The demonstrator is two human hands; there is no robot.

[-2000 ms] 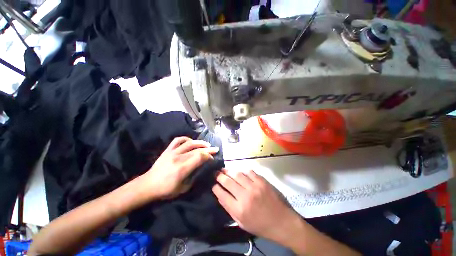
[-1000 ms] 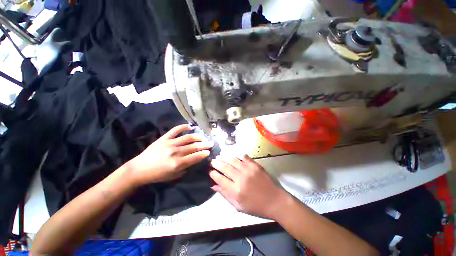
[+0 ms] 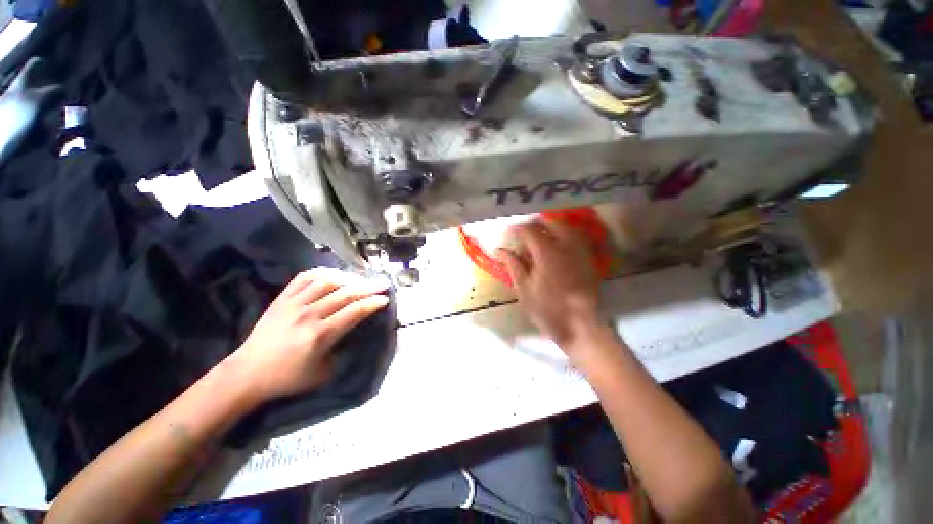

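Black garment fabric (image 3: 355,374) lies on the white machine table (image 3: 481,363), its right end at the presser foot (image 3: 406,274) of the off-white sewing machine (image 3: 552,154). My left hand (image 3: 312,328) lies flat on the fabric just left of the foot, fingers pointing to the needle area. My right hand (image 3: 558,276) is off the fabric, under the machine arm, at the red-orange plastic loop (image 3: 595,233) with white inside. Its fingers are bent over the white part. Whether they grip anything cannot be told.
More black fabric (image 3: 92,266) is heaped at left. A black cable (image 3: 745,281) lies at the table's right end. Dark cloth with white pieces (image 3: 706,409) and a red basket (image 3: 847,450) are below right. A blue basket edge (image 3: 215,514) shows at lower left.
My right hand has left the fabric and moved right and up to the red-orange loop. My left hand stays on the fabric. The view has shifted, so the machine sits further left.
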